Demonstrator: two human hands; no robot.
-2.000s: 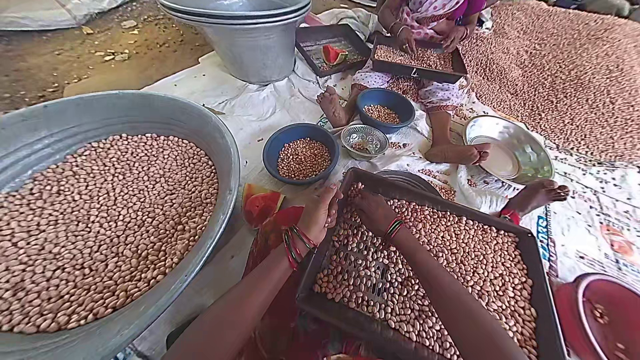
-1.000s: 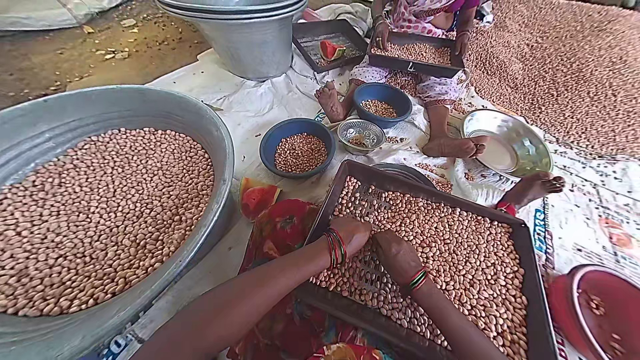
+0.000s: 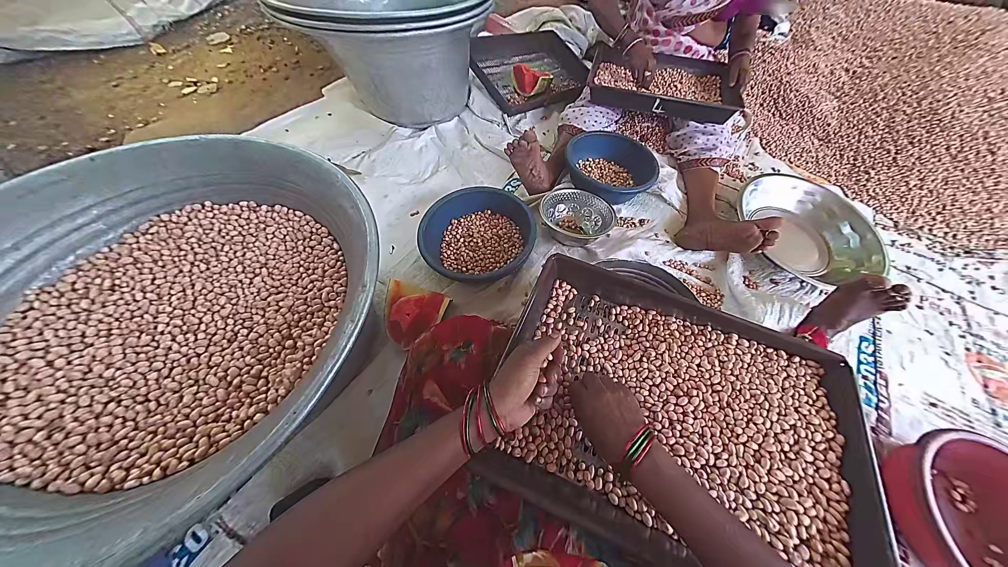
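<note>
A dark plastic tray (image 3: 862, 441) full of shelled peanuts (image 3: 724, 394) lies across my lap, tilted in view. My left hand (image 3: 528, 382) is over the tray's left side with its fingers curled; whether nuts are inside them is hidden. Just to its right, my right hand (image 3: 606, 413) reaches down with bent fingertips touching the peanuts, and what it may pinch cannot be seen. Bits of the tray's slotted bottom show between the nuts near both hands. Bangles circle both wrists.
At left stands a large metal tub (image 3: 358, 236) of peanuts. Beyond the tray are blue bowls (image 3: 425, 236), a small steel strainer bowl (image 3: 579, 213) and a steel basin (image 3: 858, 228). Another person sorts at a second tray (image 3: 669, 106). Watermelon (image 3: 413, 315), stacked tubs (image 3: 409, 71) and a red container (image 3: 906, 488) surround them.
My left hand has risen off the nuts, where it lay beside my right hand a second ago. My right hand stays low among the peanuts. The other person's hand has moved into the second tray.
</note>
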